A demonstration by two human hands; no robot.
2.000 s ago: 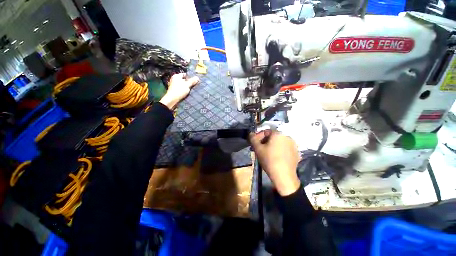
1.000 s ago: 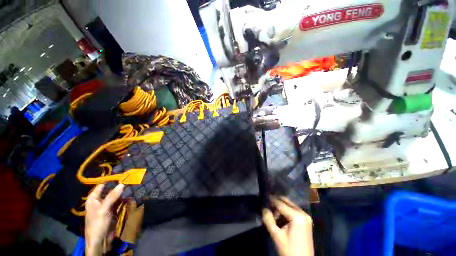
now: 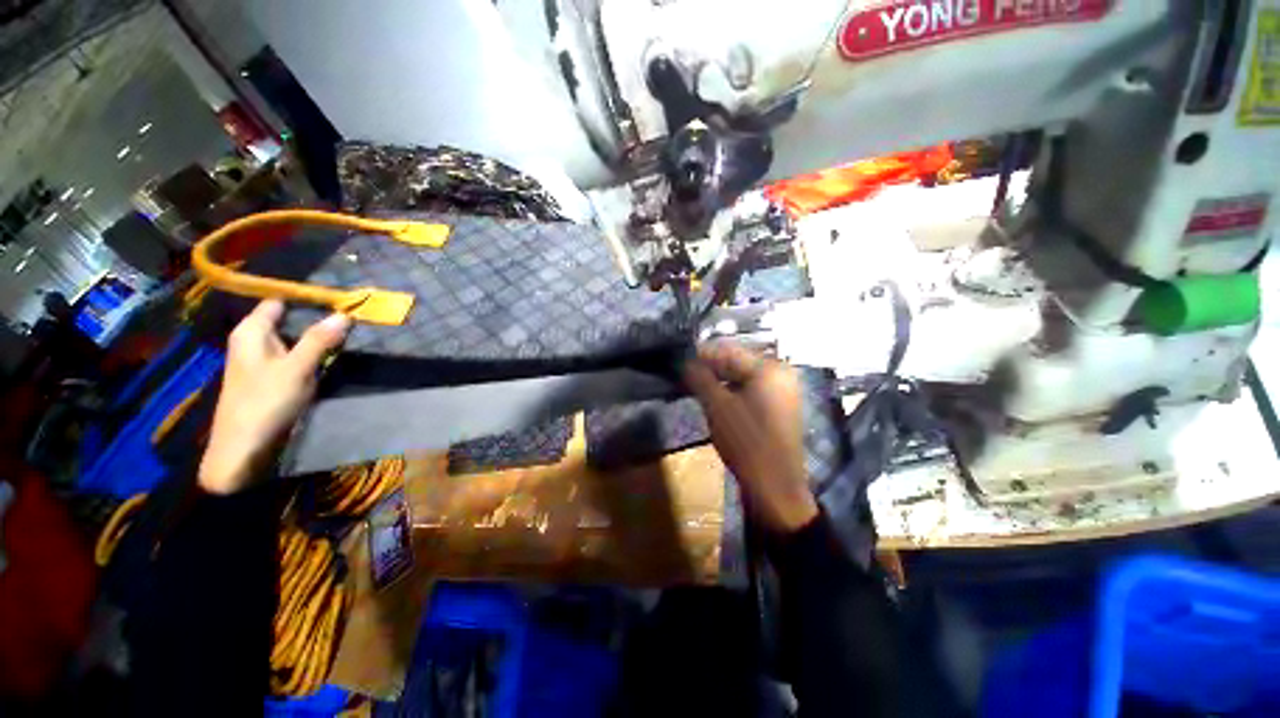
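A dark patterned bag panel (image 3: pixel 520 288) with a yellow handle (image 3: pixel 232 281) at its left end reaches under the needle area (image 3: pixel 684 281) of the white sewing machine (image 3: pixel 898 112). A plain black strip (image 3: pixel 491 370) runs along its near edge, with a grey underside (image 3: pixel 407 421) hanging below. My left hand (image 3: pixel 270 379) pinches the panel's left near corner beside the handle tab. My right hand (image 3: pixel 747 414) pinches the strip and panel edge just in front of the needle. The needle tip itself is too small to tell.
A brown-taped board (image 3: pixel 520 519) lies under the work. Bundled yellow handles (image 3: pixel 306 603) hang at lower left, beside a smartphone (image 3: pixel 392 544). Blue crates stand at the bottom (image 3: pixel 463 631) and lower right (image 3: pixel 1193 589). A mottled cloth heap (image 3: pixel 435 183) is behind. An orange-red cloth (image 3: pixel 856 180) shows behind the machine.
Both hands have moved up. The panel's near edge has swung up beside the needle, uncovering the board and smartphone. My right hand has moved from the panel's lower corner to near the needle.
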